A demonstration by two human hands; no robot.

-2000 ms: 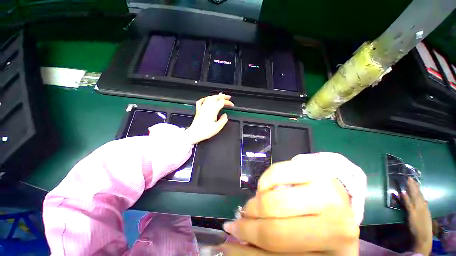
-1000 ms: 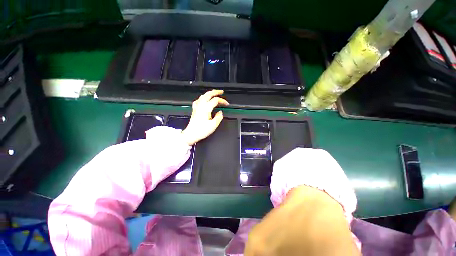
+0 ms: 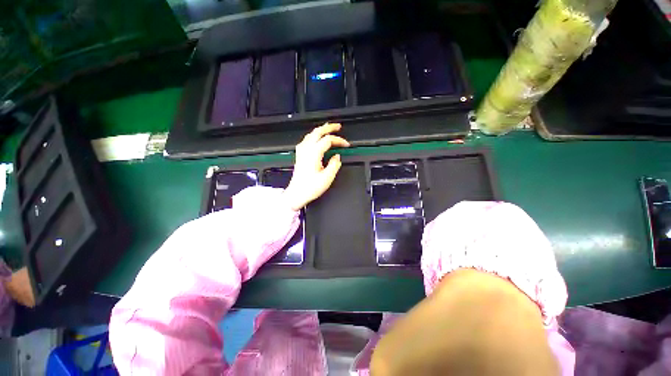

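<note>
The black five-slot tray (image 3: 339,268) lies flat on the bench. Phones show in its first slot, its second slot and its fourth slot, where the phone (image 3: 397,224) has lit text. The third and fifth slots show bare. My left hand (image 3: 316,167) rests over the tray's upper part between the second and third slots, fingers spread, holding nothing. My sleeve covers part of the left phones. My right hand (image 3: 467,327) is blurred close to the camera at the bottom right; its fingers are cut off or hidden.
A second filled tray (image 3: 338,117) sits behind on a dark platform (image 3: 180,139). A wrapped post (image 3: 533,66) stands at the right. A loose phone (image 3: 660,220) lies at the far right. A tilted tray (image 3: 81,220) stands at the left, near another person's hand (image 3: 20,286).
My right hand, earlier a curled fist showing its fingers, has moved down. My left hand stays on the tray. Another person's hand has left the loose phone. The view has shifted.
</note>
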